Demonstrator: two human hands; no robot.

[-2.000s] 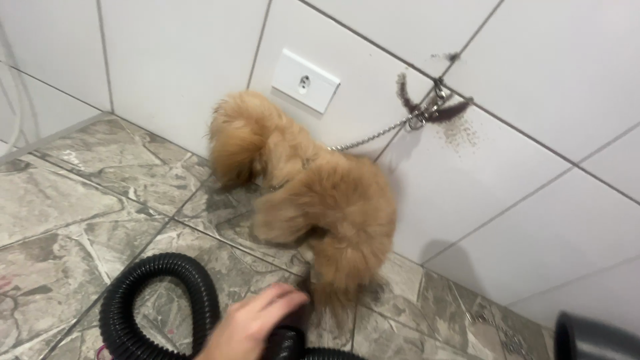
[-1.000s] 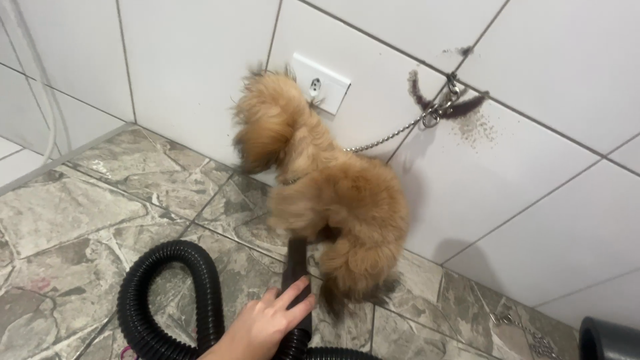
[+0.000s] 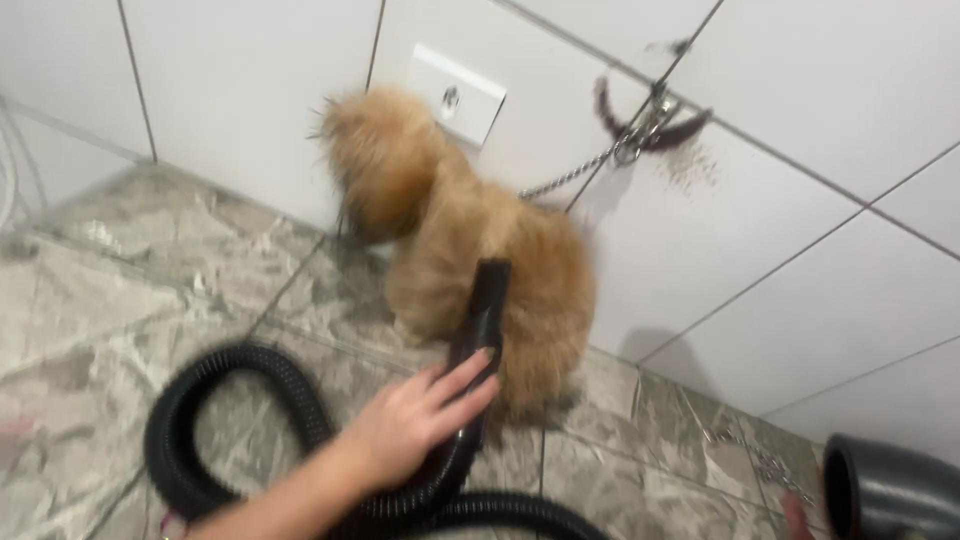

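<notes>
My left hand (image 3: 420,420) reaches in from the lower left, its fingers wrapped over the black dryer nozzle (image 3: 480,322) at the end of a ribbed hose. The nozzle's flat tip lies against the side of a small, fluffy tan dog (image 3: 517,262). The dog faces away to the left, its head near the tiled wall. From its back a metal chain (image 3: 566,180) runs to a fitting on the wall. At the lower right edge, a blurred bit of what looks like my right hand (image 3: 795,516) shows near a black cylinder; most of it is hidden.
The black ribbed hose (image 3: 169,435) loops on the stone-patterned tile surface (image 3: 97,300). A white socket plate (image 3: 457,94) is on the wall above the dog. A black cylinder (image 3: 892,484) and a loose chain (image 3: 772,465) lie at the lower right.
The nozzle has moved up from the dog's lower body onto its side, with my left hand still on it. A bit of a hand now shows at the lower right.
</notes>
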